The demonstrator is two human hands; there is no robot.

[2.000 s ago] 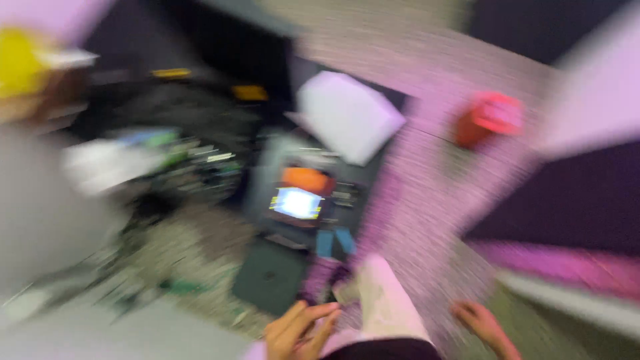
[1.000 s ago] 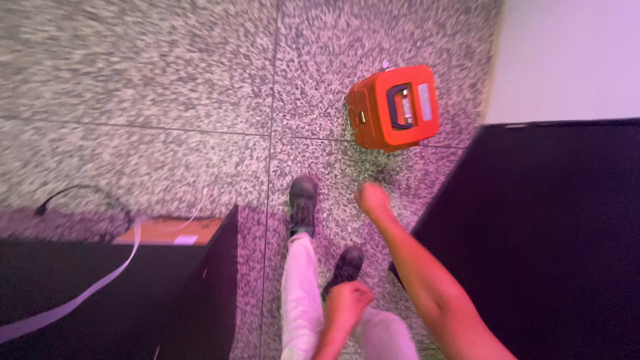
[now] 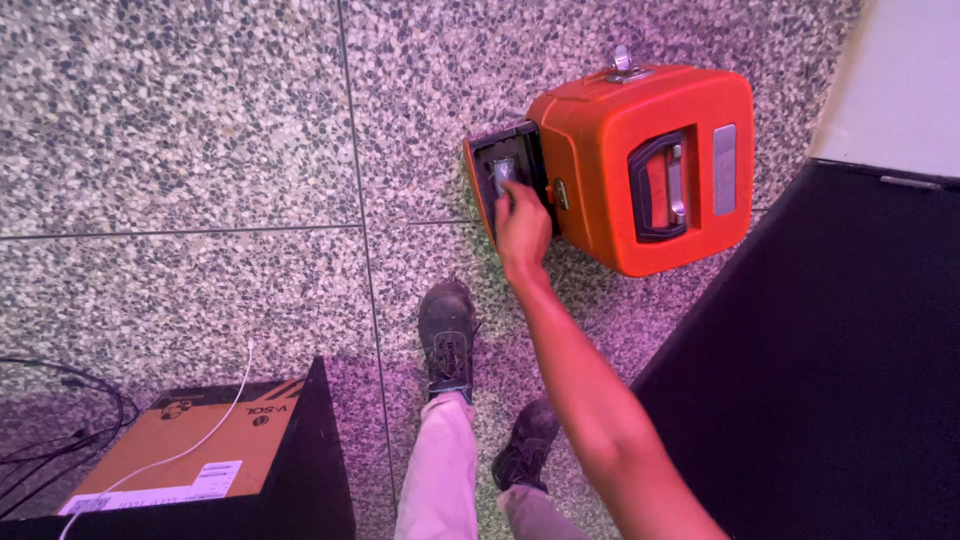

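An orange hard plastic case (image 3: 600,142) with a dark carrying handle (image 3: 645,187) and metal latches stands on the speckled terrazzo floor. At its left side a drawer-like compartment or flap (image 3: 474,176) stands open, dark inside. My right hand (image 3: 523,229) reaches into it, its fingertips at a small clear plastic packet (image 3: 505,166); whether they grip the packet is not plain. My left hand is out of view.
My shoes (image 3: 448,322) stand below the case. A cardboard box (image 3: 202,427) with a white cable (image 3: 217,431) across it lies at the lower left, near black cables (image 3: 97,382). A large black panel (image 3: 817,360) borders the right.
The case's side compartment is now open and my right hand has moved to it. My left hand has left the view. The view has moved closer to the case.
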